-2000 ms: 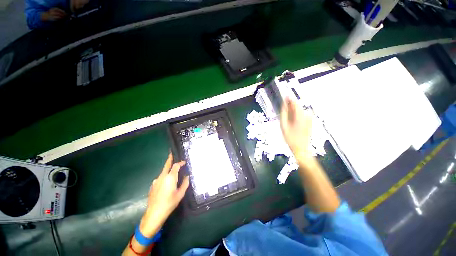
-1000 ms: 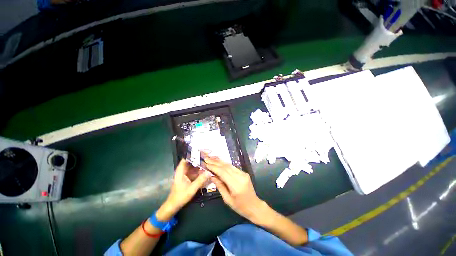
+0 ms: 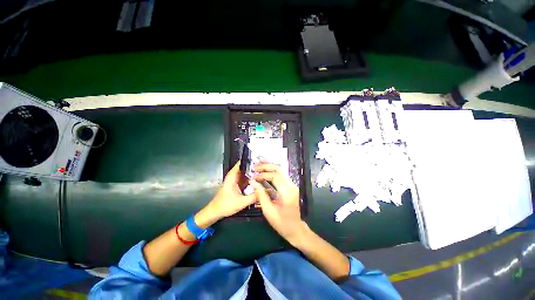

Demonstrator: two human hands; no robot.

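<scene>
An open tablet housing point(image 3: 270, 152), bright white in the middle, lies in a black carrier tray point(image 3: 298, 170). Its dark circuit board point(image 3: 267, 128), with a green spot, is at the far end. My left hand point(image 3: 230, 196), with a blue wrist strap point(image 3: 198, 228), holds a thin flat battery pack point(image 3: 244, 159) tilted nearly edge-on above the tray's left side. My right hand point(image 3: 283, 202) is over the tray's near half, its fingers bent close to my left fingertips. A small pale spot shows between the hands; whether my right fingers grip anything is unclear.
Right of the tray lie a heap of white liners point(image 3: 366, 170), upright battery stacks point(image 3: 369, 122) and large white sheets point(image 3: 463, 181). A white air blower point(image 3: 73, 149) stands at left. Beyond the white rail point(image 3: 193, 99), another tray point(image 3: 331, 71) is on the belt. A white tube point(image 3: 484, 82) stands at upper right.
My right hand has come from the battery stacks to the tray, and my left hand now holds a pack. Since one second ago, the pack has turned more edge-on and the view has shifted.
</scene>
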